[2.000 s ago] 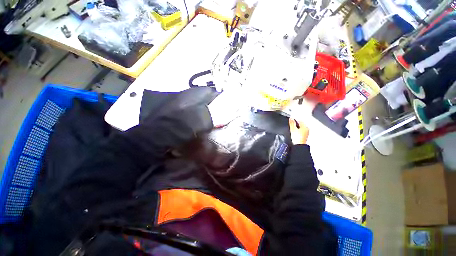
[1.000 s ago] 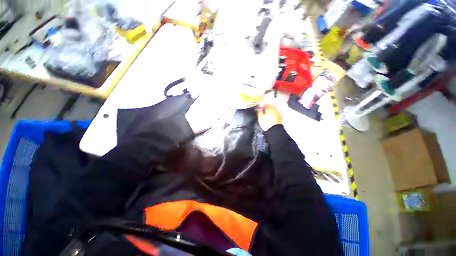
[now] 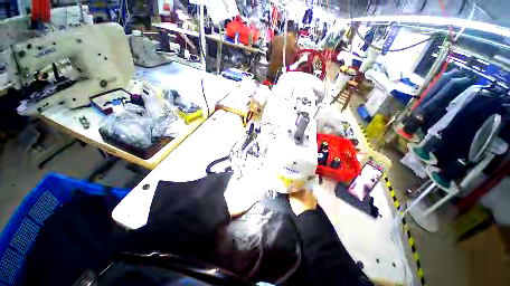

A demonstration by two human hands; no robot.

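A black garment [image 3: 187,209] lies over the near table edge and my lap. Its glossy dark lining [image 3: 254,232] is crinkled and bright with glare in front of the white sewing machine head [image 3: 293,167]. My right hand [image 3: 302,201] is at the right edge of the cloth, close under the machine head. Its fingertips are partly hidden, so its grip is unclear. My left hand cannot be made out among the dark cloth and the glare left of the needle area. The needle area is washed out.
A red basket [image 3: 340,159] with black spools and a lit smartphone [image 3: 366,181] stand right of the machine. A black curved hose [image 3: 219,165] is at its left. A blue crate [image 3: 28,232] is at the lower left. Plastic bags [image 3: 137,125] lie on the left neighbouring table. A person [image 3: 282,50] is far back.
The view has tilted up, showing the room behind and less of my lap. The orange panel and right crate have left view. My right hand remains beside the machine head.
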